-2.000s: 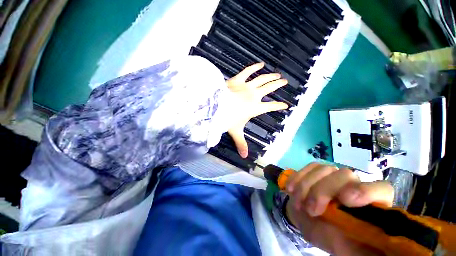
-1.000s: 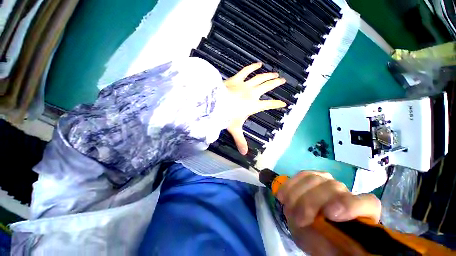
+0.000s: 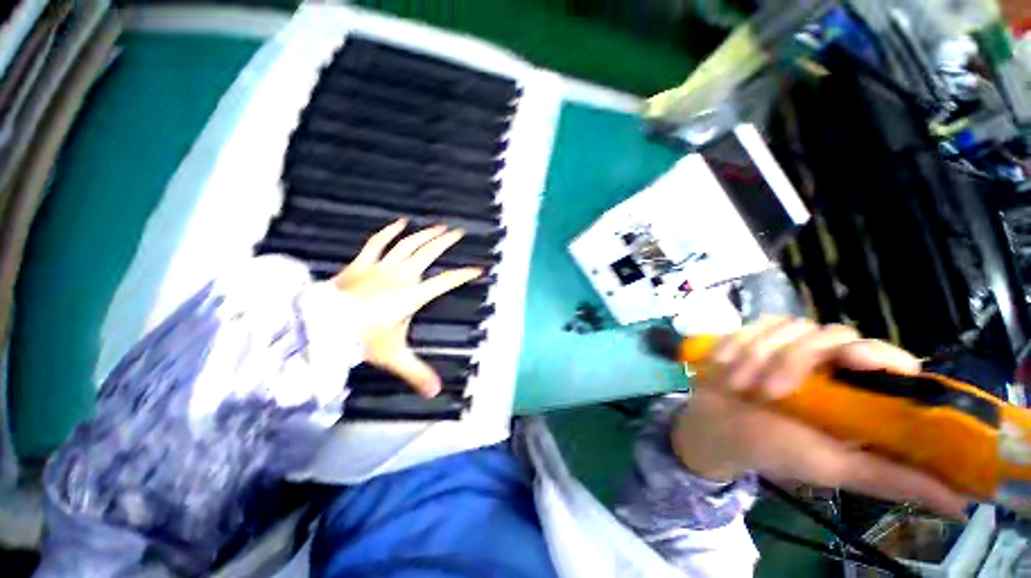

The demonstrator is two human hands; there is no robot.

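Observation:
Black strip parts [image 3: 396, 136] lie side by side in a long row on a white foam sheet [image 3: 528, 169]. My left hand [image 3: 401, 296] lies spread flat on the strips near the lower end of the row. My right hand [image 3: 780, 384] is closed around an orange electric screwdriver [image 3: 904, 423], held at the lower right, off the strips. Its dark nose points left, just below the white screw feeder [image 3: 673, 243]. The picture is blurred and I cannot tell whether a screw is on the bit.
Small dark pieces [image 3: 586, 317] lie on the green mat [image 3: 577, 373] left of the feeder. A crumpled clear bag [image 3: 769, 296] is beside the feeder. Dark trays [image 3: 871, 226] stand at the right. Layered brown and white sheets [image 3: 57, 147] are at the far left.
My view has turned right, so the strips and feeder appear further left. The screwdriver has moved away from the end of the lowest strip towards the feeder. My left hand stays spread on the strips.

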